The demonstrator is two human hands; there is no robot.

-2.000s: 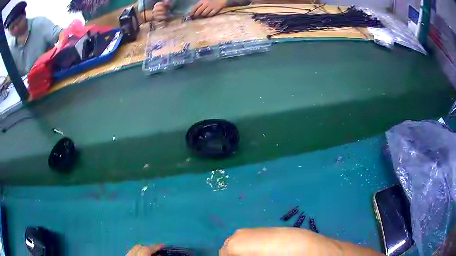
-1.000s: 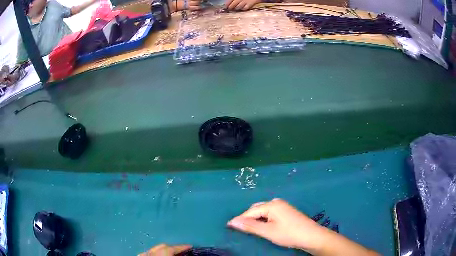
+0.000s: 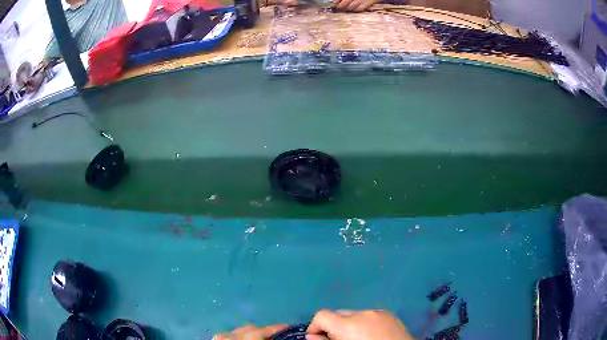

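Observation:
My left hand [image 3: 249, 333] is at the bottom edge, mostly cut off, with its fingers on the rim of a black round housing [image 3: 289, 332]. My right hand [image 3: 359, 325] is beside it, its fingertips on the same housing; whether it pinches a small part is hidden. Several small black inserts [image 3: 447, 305] lie loose to the right of my right hand. Black housings [image 3: 74, 285] stand in a cluster at the lower left, one with a pale slot on top.
Two black housings lie on the green belt, one central [image 3: 305, 175], one left [image 3: 106, 167] near a thin cable [image 3: 66, 114]. A phone [image 3: 552, 309] and plastic bag [image 3: 589, 259] are at right. A clear tray [image 3: 353, 61] and another person's hand [image 3: 356, 4] are across the belt.
My right hand has come back from above the bench to the housing at the bottom edge. The view has shifted, uncovering the inserts and more of the housings at lower left.

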